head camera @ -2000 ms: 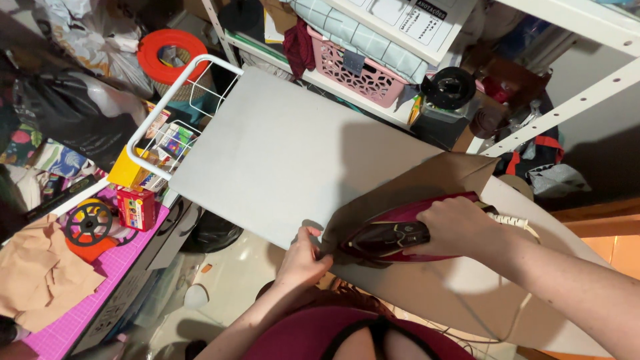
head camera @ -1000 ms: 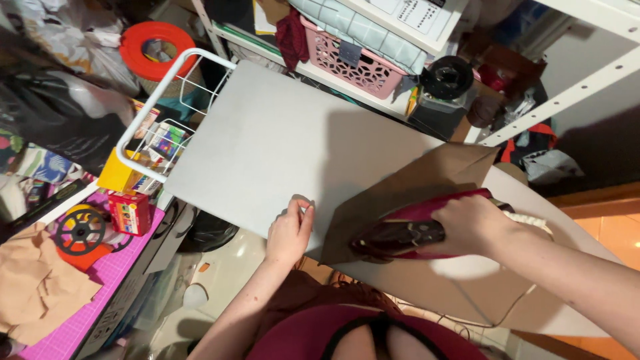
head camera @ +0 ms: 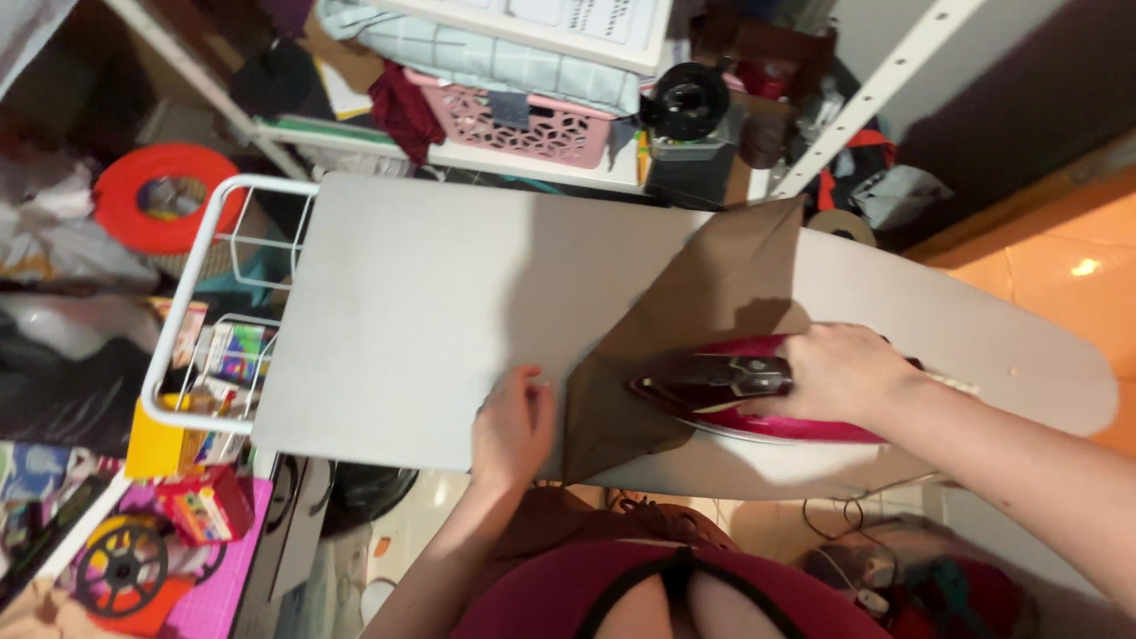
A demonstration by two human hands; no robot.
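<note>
A brown piece of fabric (head camera: 710, 284) lies across a pale ironing board (head camera: 408, 311), one corner at the board's far edge. My right hand (head camera: 839, 377) grips the handle of a magenta and dark clothes iron (head camera: 728, 382), whose tip points left and whose soleplate rests over the fabric. My left hand (head camera: 516, 426) is at the board's near edge, just left of the fabric, with fingers loosely curled and nothing visible in them. The underside of the iron is hidden.
A white wire iron rest (head camera: 182, 306) extends from the board's left end. Behind the board stands a shelf with a pink plastic basket (head camera: 524, 124). Boxes, a black reel (head camera: 122, 565) and a magenta cutting mat (head camera: 235, 568) are at lower left. Cords hang below the board.
My left hand has moved away from the fabric's left edge, where it was two seconds ago. My right hand keeps hold of the iron. The view has turned somewhat.
</note>
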